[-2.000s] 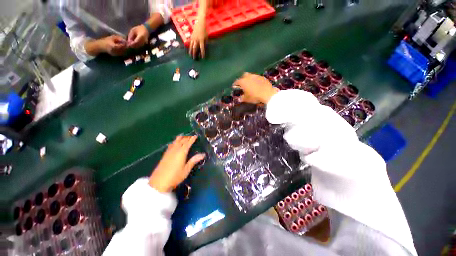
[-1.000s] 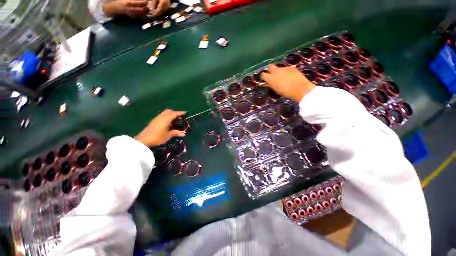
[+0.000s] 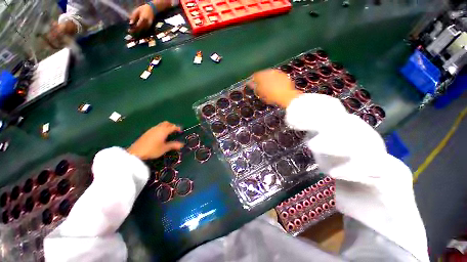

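Observation:
Several round black watch cases with copper rims [image 3: 183, 187] lie loose on the green bench above the blue sheet [image 3: 205, 203]. My left hand [image 3: 155, 142] is over the bench at their upper left, thumb and fingers apart, with no case visible in it. My right hand [image 3: 275, 88] is over the upper row of the right-hand clear blister tray [image 3: 247, 203], fingertips pointing down at a pocket. Whether they grip a case is hidden and blurred. Many of this tray's pockets show dark cases. My right sleeve covers part of it.
The left-hand blister tray [image 3: 25, 240] holds cases in its upper rows. A carton with pinkish-red rings [image 3: 306, 204] sits below the bench edge. Small white pieces [image 3: 116, 116] are scattered across the bench. Another person's hand [image 3: 142, 19] is near a red parts tray [image 3: 240, 18]. Blue bins [image 3: 420, 71] stand at right.
A second ago my left hand held a case at its fingertips; now it is open, and one more case lies beside it. Two seconds ago far fewer cases showed there. The view has shifted.

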